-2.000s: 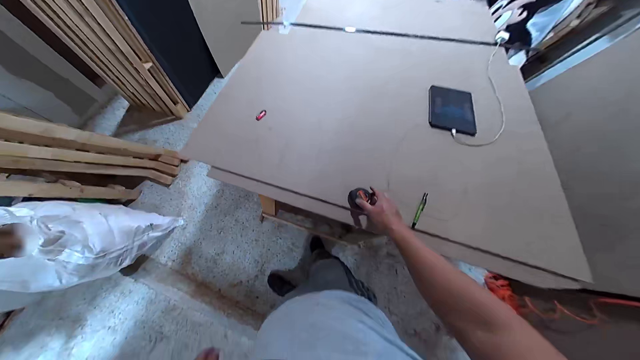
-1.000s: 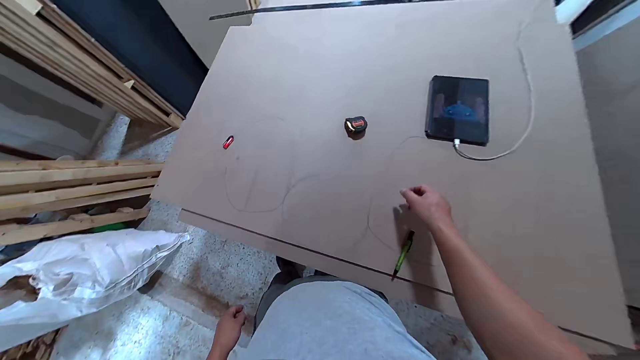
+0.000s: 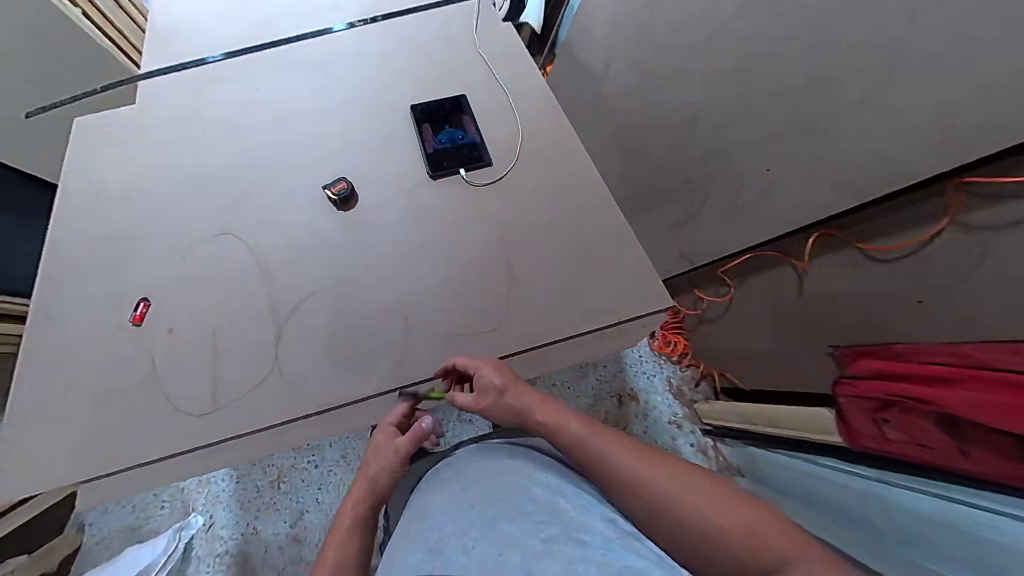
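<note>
My right hand [image 3: 484, 390] grips a green and black pen [image 3: 432, 394] by its green part, at the near edge of the large board [image 3: 384, 280]. Just left of it, my left hand [image 3: 400, 440] is raised with its fingertips close to the pen's dark end; whether they touch it I cannot tell. Faint curved pencil-like lines run over the near left part of the board. A black tape measure [image 3: 340, 192] lies near the board's middle, and a small red object [image 3: 140, 312] lies at the left.
A tablet [image 3: 451, 137] with a white cable [image 3: 518, 120] plugged in lies on the board's far part. A dark metal strip [image 3: 264, 48] crosses the far end. An orange coiled hose [image 3: 672, 340] hangs off the right corner, with a red fabric item [image 3: 928, 400] beyond.
My right hand has let go of the tape measure and picked up the pen, which lay on the board. My left hand has come up beside it at the board's edge.
</note>
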